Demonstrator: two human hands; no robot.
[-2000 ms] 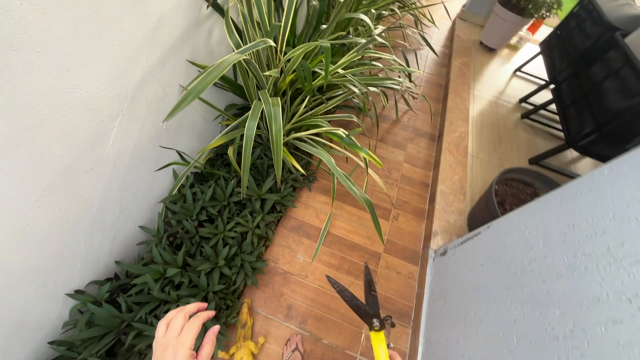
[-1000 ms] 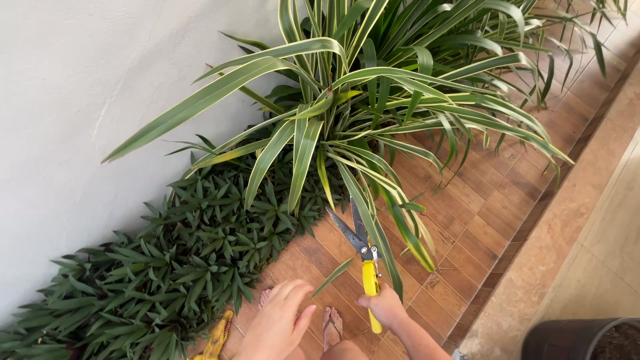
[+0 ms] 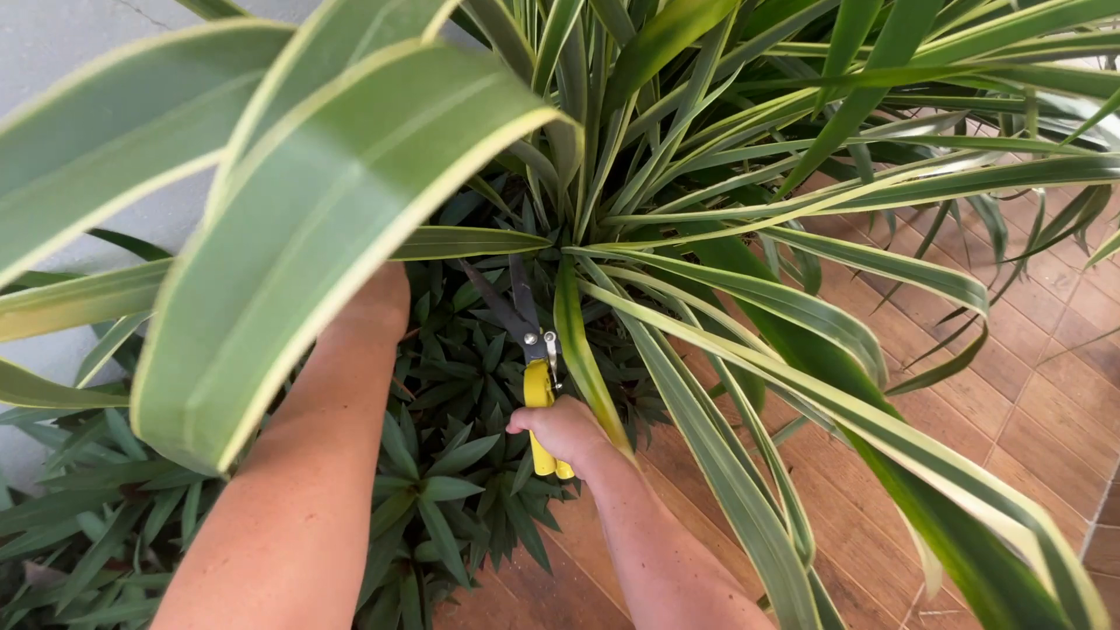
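Observation:
Pruning shears with yellow handles (image 3: 539, 385) are in my right hand (image 3: 564, 429), their dark blades parted and pointing up toward the base of a large variegated, strap-leaved plant (image 3: 582, 210). One striped leaf (image 3: 472, 243) runs sideways just above the blade tips; whether a blade touches it I cannot tell. A yellowing leaf (image 3: 573, 324) hangs just right of the blades. My left hand (image 3: 381, 293) reaches in among the leaves on the left; only its wrist side shows and its fingers are hidden behind broad leaves, so its hold cannot be seen.
Low dark-green plants (image 3: 455, 481) grow beneath my forearms. A pale wall (image 3: 52, 44) stands behind the leaves at the left. Wood-look floor tiles (image 3: 989, 385) lie to the right, under long drooping leaves. Broad striped leaves (image 3: 350, 175) arch close to the camera.
Both hands have moved in to the base of the striped plant, the shears with the right one. My left hand, in plain sight earlier, is now mostly behind leaves. The view is much closer.

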